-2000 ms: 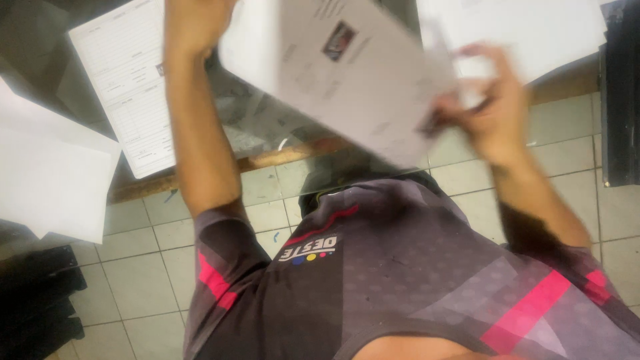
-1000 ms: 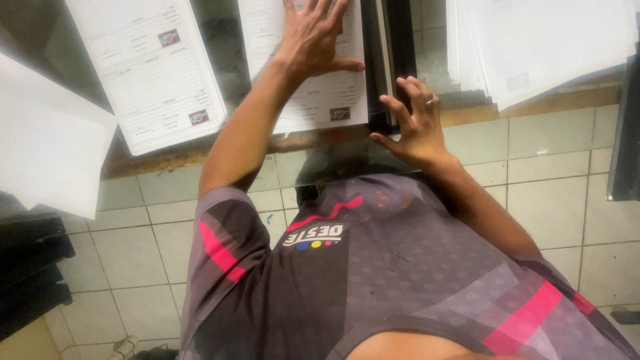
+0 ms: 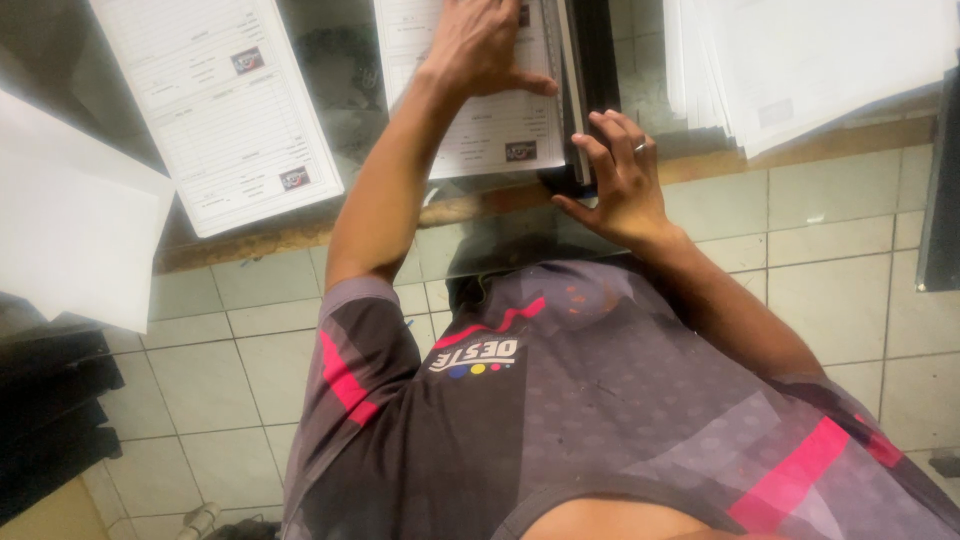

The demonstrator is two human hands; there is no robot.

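My left hand (image 3: pixel 480 49) lies flat, palm down, on a printed form sheet (image 3: pixel 480 142) at the top middle; its thumb points right and its fingertips run out of view. Along the sheet's right edge runs a long dark bar with a pale strip (image 3: pixel 574 90). My right hand (image 3: pixel 619 172) is at the near end of that bar, fingers spread and slightly bent, a ring on one finger. It seems to touch the bar and grasps nothing. Left of my left forearm lies a stack of similar printed forms (image 3: pixel 240 127).
Blank-looking white sheets (image 3: pixel 71 217) lie at the far left. A loose stack of pale paper (image 3: pixel 810 67) is at the upper right. The glass tabletop has a wooden edge (image 3: pixel 300 238). Dark stacked pieces (image 3: pixel 52 405) stand lower left, and a dark upright part (image 3: pixel 941 202) is at the right.
Two seconds ago my right hand held up a printed sheet in the air. Now a printed sheet lies flat under my left hand, and my right hand is at the dark bar.
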